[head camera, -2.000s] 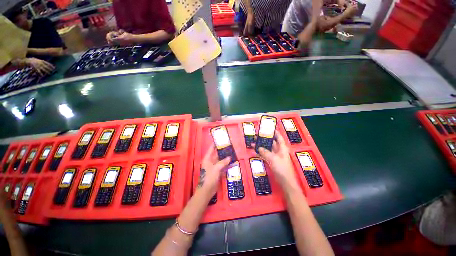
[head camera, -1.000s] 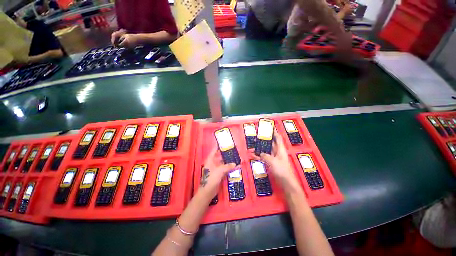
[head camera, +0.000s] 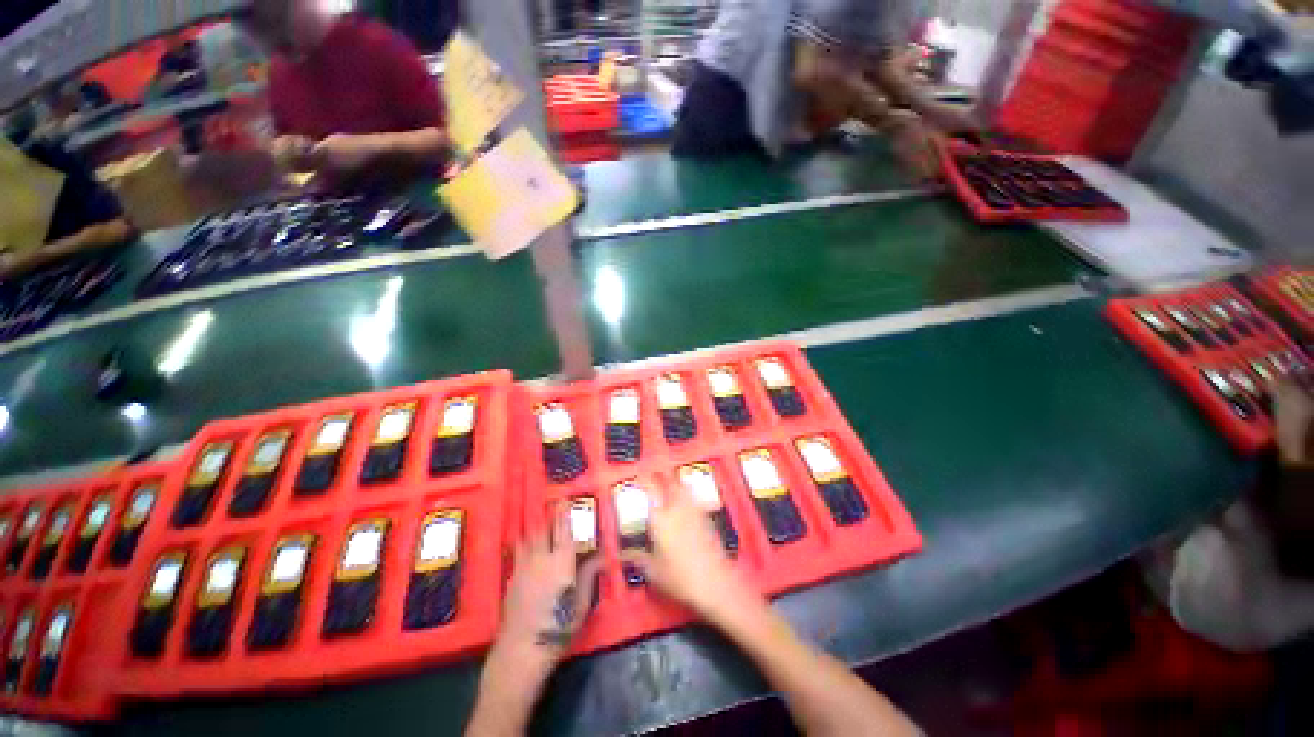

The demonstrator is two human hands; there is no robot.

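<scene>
The centre red phone tray (head camera: pixel 862 554) lies on the green bench with two rows of keypad phones, pale screens up; the upper row is full. My left hand (head camera: pixel 548 583) is at the lower-left phone (head camera: pixel 581 521), its fingers by that phone's left side. My right hand (head camera: pixel 695 554) reaches over the lower row, between the second phone (head camera: pixel 634 511) and the third phone (head camera: pixel 702 487), partly covering both. Both phones nearest my hands appear to lie in the tray. Blur and my fingers hide whether either hand grips a phone.
A full phone tray (head camera: pixel 497 576) adjoins on the left, another tray (head camera: pixel 90 677) beyond it. A grey post (head camera: pixel 559 295) with hanging cards (head camera: pixel 507 195) rises behind. Right: a phone tray (head camera: pixel 1242 432) with a person's hand (head camera: pixel 1287 418). Across the belt, people handle a tray (head camera: pixel 1030 184) and dark phones.
The two phones I held are no longer raised, and the upper row is filled. My hands have moved down to the lower row. The view has shifted right; the far tray has moved right.
</scene>
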